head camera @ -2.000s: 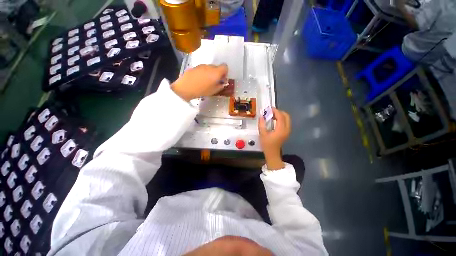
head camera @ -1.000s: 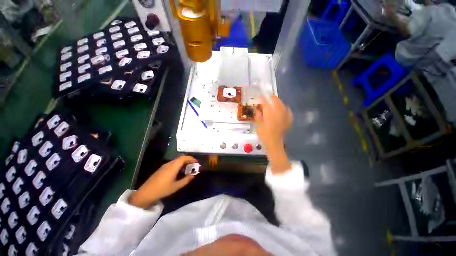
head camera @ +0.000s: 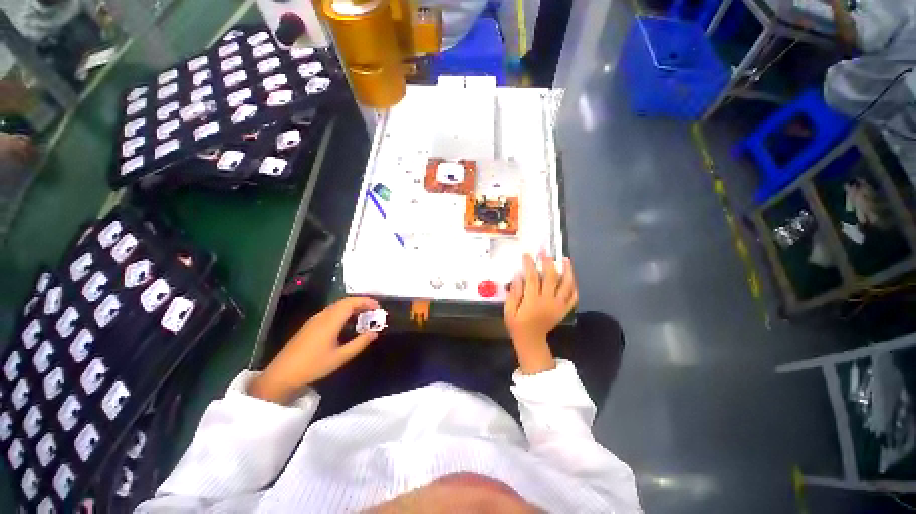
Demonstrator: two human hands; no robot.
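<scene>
My left hand holds a white housing between thumb and fingers, just in front of the press base's left front edge. My right hand lies palm down on the front right of the white press base, beside the red button; nothing shows in it. Another white housing sits in the orange-brown nest fixture. The second fixture, with black and metal parts on top, stands in front and right of it. The gold press head is above, at the back left.
Black trays with rows of white housings lie at left and back left. A blue stick and a small green item lie on the base. Blue stools, metal racks and a person's sleeve are at right.
My right hand has moved from the second fixture down to the base's front right, by the buttons. My left hand still holds its housing, slightly further left and up.
</scene>
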